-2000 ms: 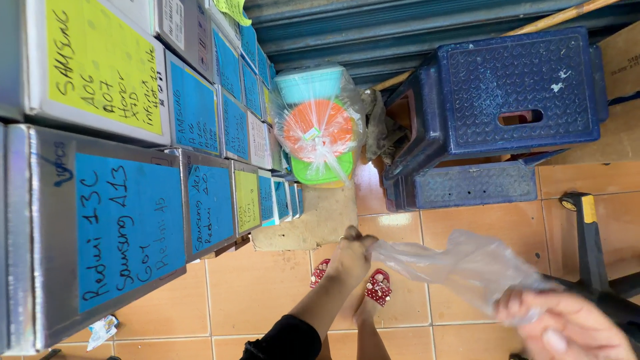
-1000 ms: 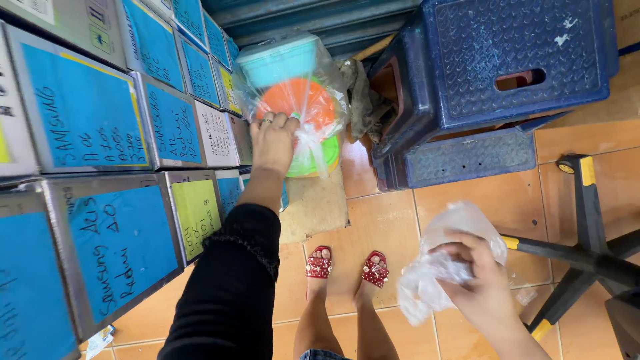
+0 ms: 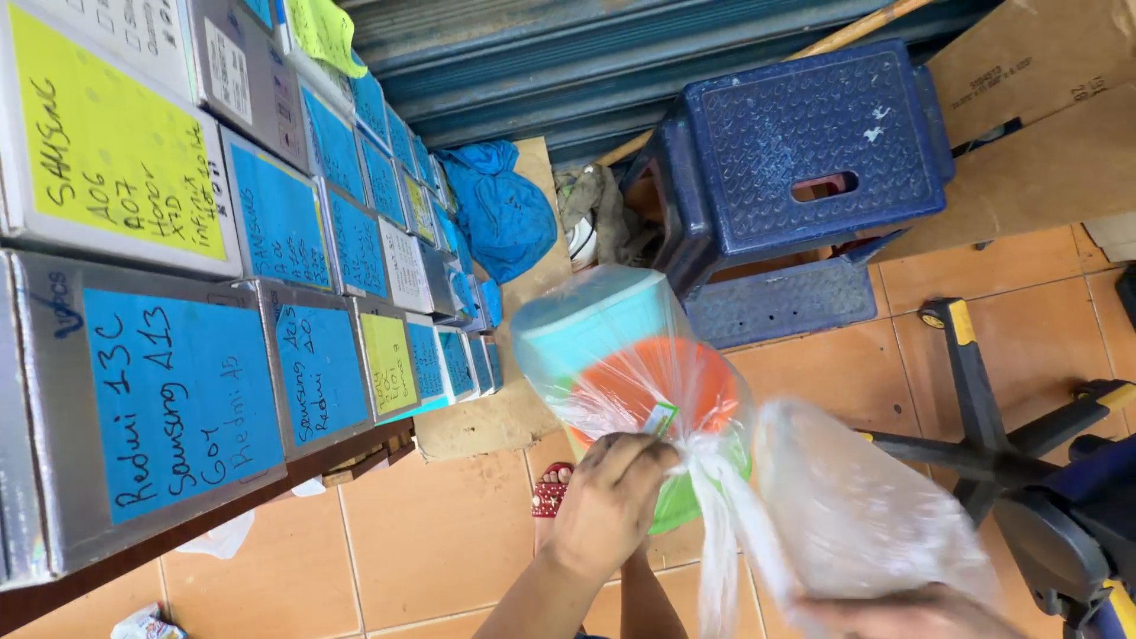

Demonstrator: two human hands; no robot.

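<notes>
My left hand [image 3: 612,497] grips the gathered neck of a clear plastic bag [image 3: 683,426], its fingers closed near the knot. Inside the bag are a light-blue plastic container [image 3: 603,319], an orange one [image 3: 701,377] and a green one [image 3: 679,501]. At the lower right my right hand [image 3: 905,612], blurred and partly cut off by the frame edge, holds a crumpled translucent plastic bag [image 3: 861,506]. Long ends of white plastic hang between the hands from the knotted neck.
Boxes with blue and yellow notes [image 3: 186,390] line a shelf at left. A blue plastic stool [image 3: 816,133] stands by the shutter [image 3: 568,71], beside a grey cloth [image 3: 599,209]. A blue plastic bundle [image 3: 501,213] lies on cardboard [image 3: 479,422]. A wheeled chair base [image 3: 985,444] is at right.
The bag of containers has come up off the floor beside the shutter, held by my left hand. The blue bundle behind it now shows. My right hand still holds the crumpled bag.
</notes>
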